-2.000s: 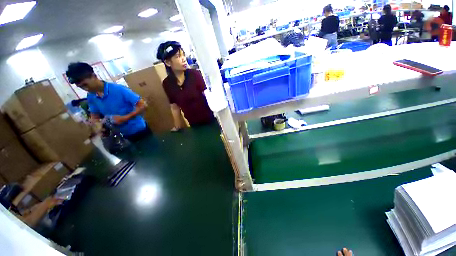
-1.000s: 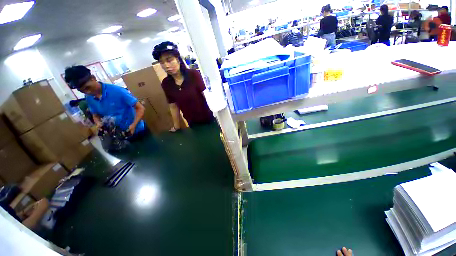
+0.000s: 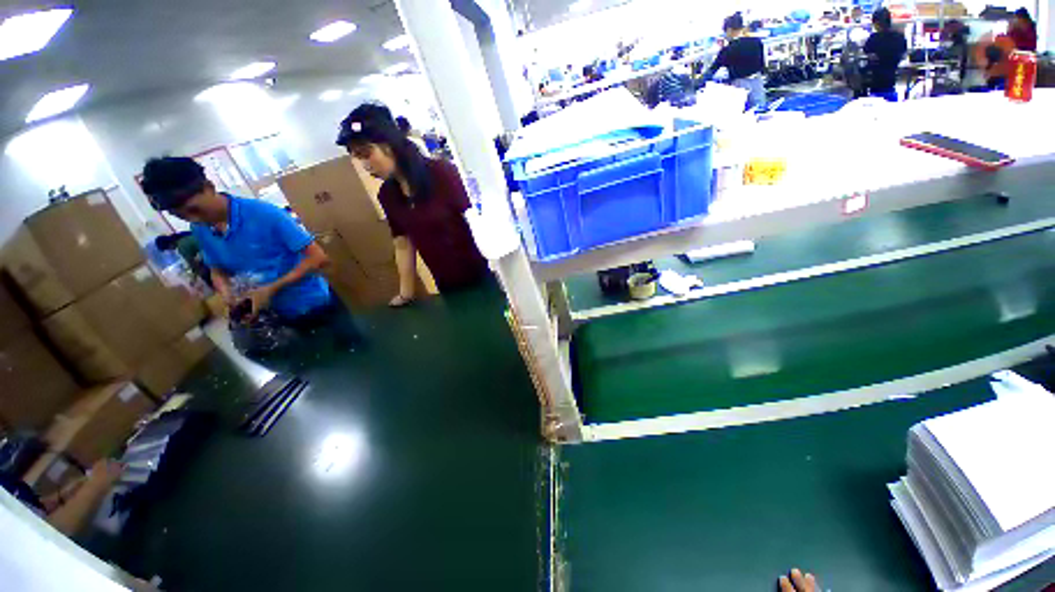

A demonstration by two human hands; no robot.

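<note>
A panel stack [image 3: 987, 480], a thick pile of white sheets with uneven striped edges, lies on the green bench top [image 3: 717, 497] at the lower right. One sheet sticks up at its far corner. The fingertips of my left hand [image 3: 798, 581] rest on the bench at the bottom edge, left of the stack and apart from it. The rest of this hand is cut off, so I cannot tell whether it holds anything. My right hand is out of the picture.
A white post [image 3: 480, 197] stands beside a blue crate [image 3: 619, 191] on a raised white shelf [image 3: 810, 191]. Two people stand across the left bench [image 3: 405, 509], where dark strips [image 3: 274, 405] lie. Another person's arm [image 3: 87, 495] shows at far left.
The person in dark red has turned their head down and to the left. The person in blue has shifted the dark bundle in their hands. My fingertips have barely moved.
</note>
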